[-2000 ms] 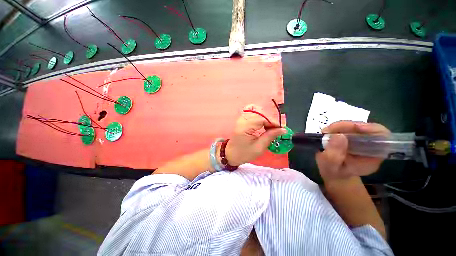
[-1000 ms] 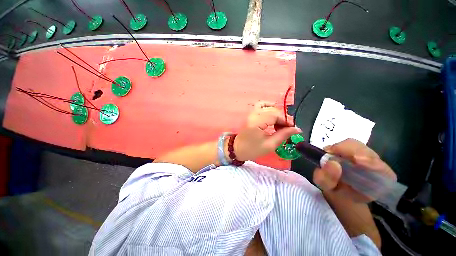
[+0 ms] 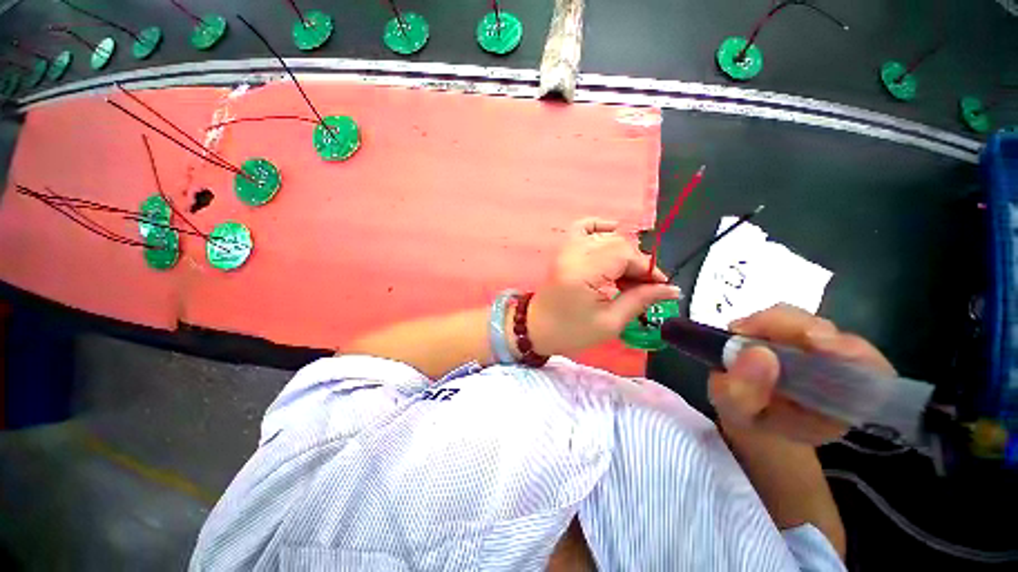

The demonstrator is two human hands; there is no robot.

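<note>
A round green circuit board [image 3: 651, 325] lies at the right front edge of the red sheet [image 3: 447, 212]. My left hand [image 3: 597, 288] pinches its red and black lead wires [image 3: 678, 218] close to the board; the fingers cover part of the board. My right hand [image 3: 787, 374] is closed around a cloudy dispensing syringe [image 3: 843, 393]. The syringe is tilted, its dark front end [image 3: 694, 341] at the board's right side. Whether the tip touches the board cannot be told. A brass fitting [image 3: 987, 438] is at the syringe's rear.
Several wired boards [image 3: 337, 137] lie on the red sheet's left part. More boards [image 3: 499, 32] lie on the dark belt behind the metal rail [image 3: 781, 108], with a wooden stick [image 3: 562, 50] across. A marked white paper [image 3: 759, 272] and a blue bin [image 3: 997, 279] are at right.
The syringe has swung from level to slanting, its rear end lower. The lead wires now lean right instead of left and up. The whole view has shifted somewhat. Both hands keep their holds.
</note>
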